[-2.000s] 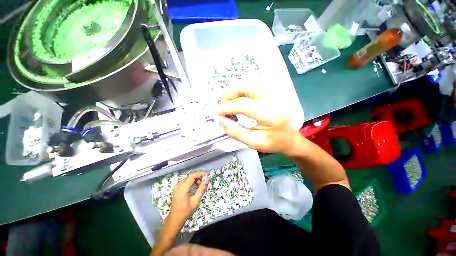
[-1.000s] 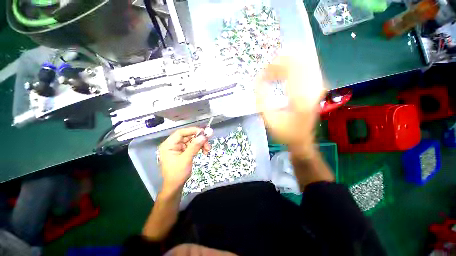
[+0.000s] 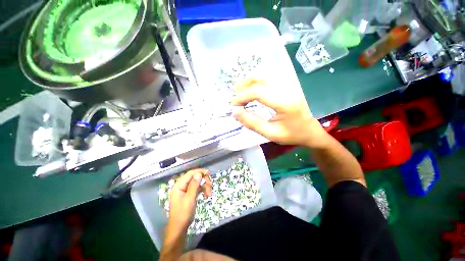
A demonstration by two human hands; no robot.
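Note:
The lap tub (image 3: 144,206) is full of small white-and-green parts (image 3: 229,196). My left hand (image 3: 188,191) is over the tub's left part, fingertips pinched together; a small whitish bit shows near them, too small to make out. My right hand (image 3: 270,114) is at the right end of the silver assembly fixture (image 3: 204,114), over the near edge of the bench tub (image 3: 288,61). Its thumb and fingers are curled close together; glare hides whether a part is between them. The bench tub holds a scattering of small parts.
A vibratory bowl feeder (image 3: 109,84) with green lining stands upper left, above a small clear box (image 3: 25,135) of white pieces. Clear boxes (image 3: 318,53) and an orange bottle (image 3: 385,46) lie on the bench at right. A red stool (image 3: 385,145), blue bins (image 3: 420,173) and a plastic bag (image 3: 298,196) are below.
The view has shifted, showing more of the bowl and bench tub. My right hand, blurred over the bench tub before, is now at the fixture's end. My left hand has lowered into the lap tub area.

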